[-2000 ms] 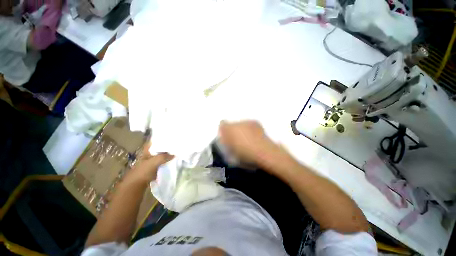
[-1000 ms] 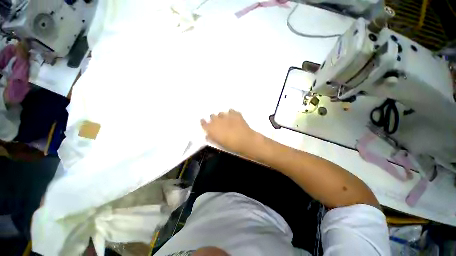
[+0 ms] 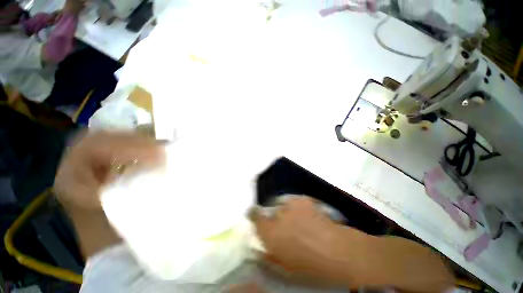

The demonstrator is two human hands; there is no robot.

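Observation:
White fabric hangs between my two hands, over the front edge of the table and my lap, overexposed with few folds visible. My left hand is blurred and grips the fabric's left part. My right hand is blurred at the fabric's right edge, its fingertips touching the cloth; its exact hold is hard to see. More white fabric spreads over the table, merging with the bright surface. The sewing machine stands at the right, its lamp glowing at the needle, with no fabric under the needle.
Black scissors and pink fabric strips lie right of the needle area. A printed ruler scale runs along the table's front edge. A grey cable curves behind the machine bed. Another person's pink sleeve shows at upper left.
My left hand, out of sight under the fabric a second ago, now shows at left, raised with cloth. My right hand has moved from the tabletop down to the front edge. The spread fabric has been gathered.

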